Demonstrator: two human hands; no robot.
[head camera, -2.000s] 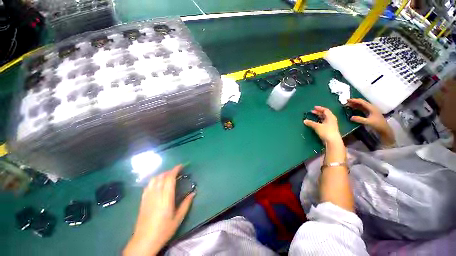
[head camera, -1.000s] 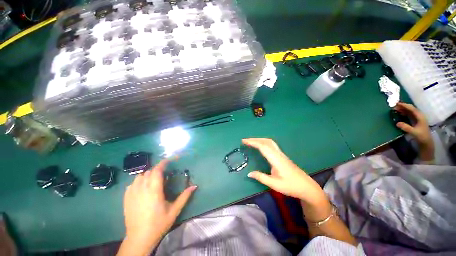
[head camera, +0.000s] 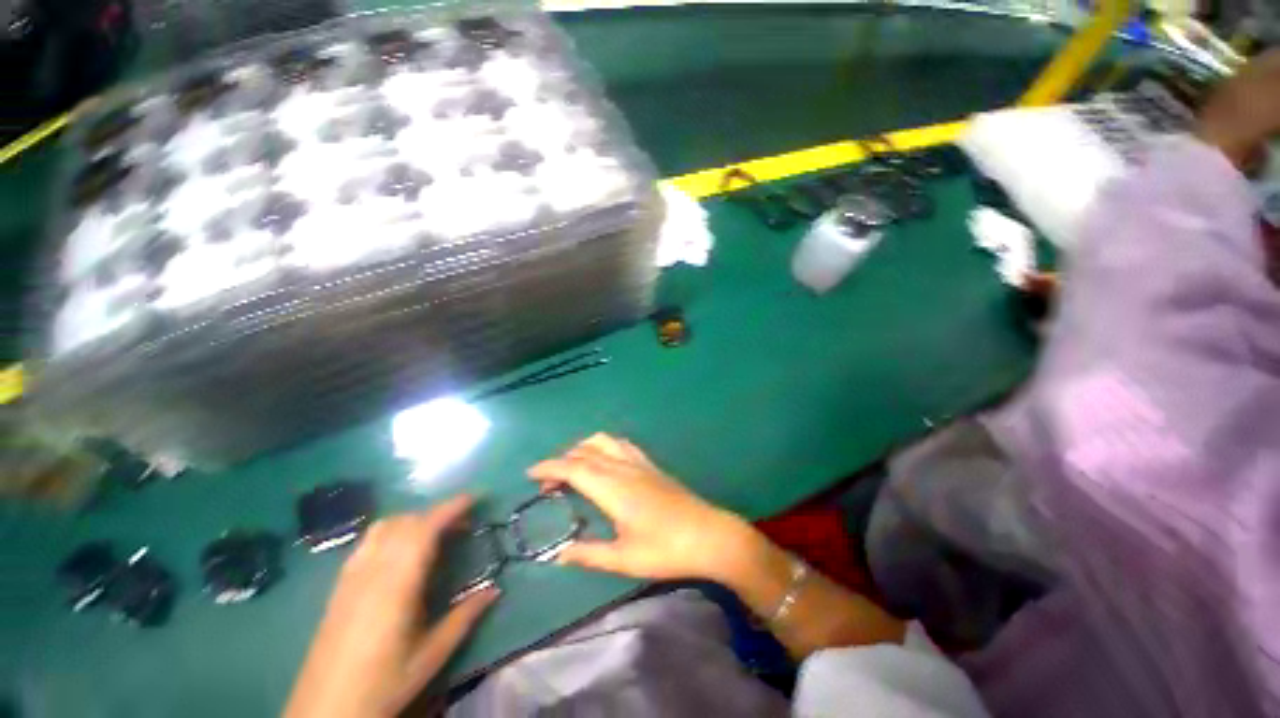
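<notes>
A thin black ring-shaped case frame (head camera: 545, 527) lies between the thumb and fingers of my right hand (head camera: 639, 519), green mat showing through it. A second case frame (head camera: 484, 561) is at the fingers and thumb of my left hand (head camera: 396, 603), partly hidden by that hand. The two frames are side by side and look close to touching. Several joined dark watch heads (head camera: 334, 515) lie in a row left of my left hand. The picture is somewhat blurred.
A tall blister tray stack (head camera: 351, 316) stands behind, dark tweezers (head camera: 555, 372) before it. A small module (head camera: 671, 328), whitish bottle (head camera: 835, 250), wipes (head camera: 1002, 241) and spare frames (head camera: 856, 190) are at right. A neighbour's pink sleeve (head camera: 1165, 323) covers part of a white tray (head camera: 1046, 166).
My right hand has moved left with a frame, from the bench's right side to beside my left hand. The neighbour's arm now reaches across the white tray.
</notes>
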